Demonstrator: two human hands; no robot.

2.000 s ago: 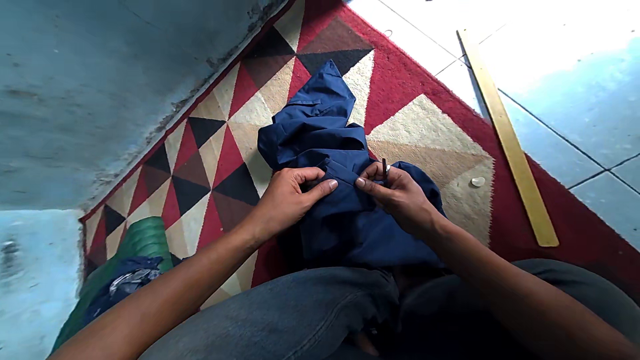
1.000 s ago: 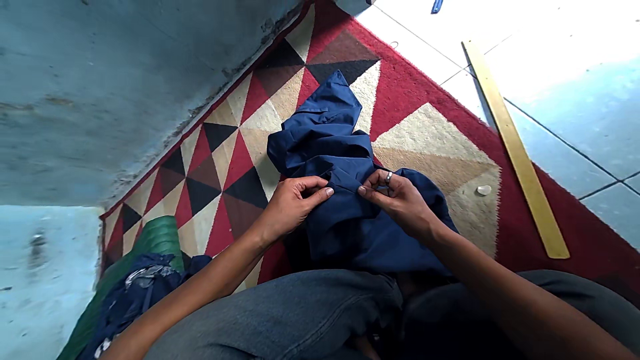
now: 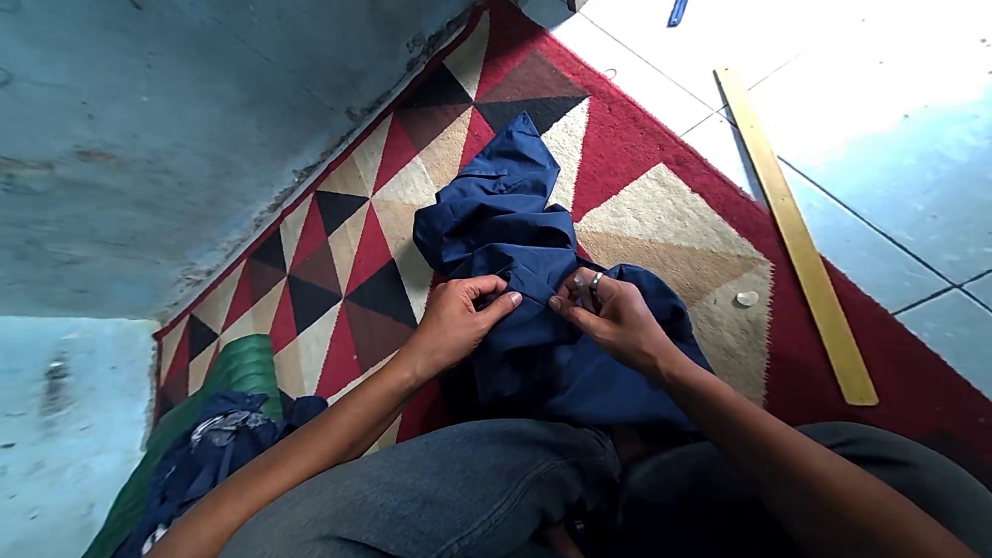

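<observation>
A crumpled navy blue cloth (image 3: pixel 508 182) lies over the patterned rug and reaches up to my knees. My left hand (image 3: pixel 465 318) pinches a fold of it between thumb and index finger. A short gap to the right, my right hand (image 3: pixel 608 310) pinches the same fold. That hand wears a metal ring, and a small, pale, translucent object (image 3: pixel 583 293) shows between its fingers, too unclear to name. The fold between the two hands is stretched fairly flat.
A long yellow ruler-like strip (image 3: pixel 798 240) lies across the rug's red border and the white floor tiles. Near it is a small whitish piece (image 3: pixel 747 298). A blue object (image 3: pixel 676 12) rests on the tiles. Lower left are a green roll (image 3: pixel 248 368) and bundled dark cloth (image 3: pixel 205 446), beside the blue wall (image 3: pixel 155 155).
Both hands keep to the same fold, with small finger shifts. A dark, thin thing that stood up by the right hand two seconds ago no longer shows.
</observation>
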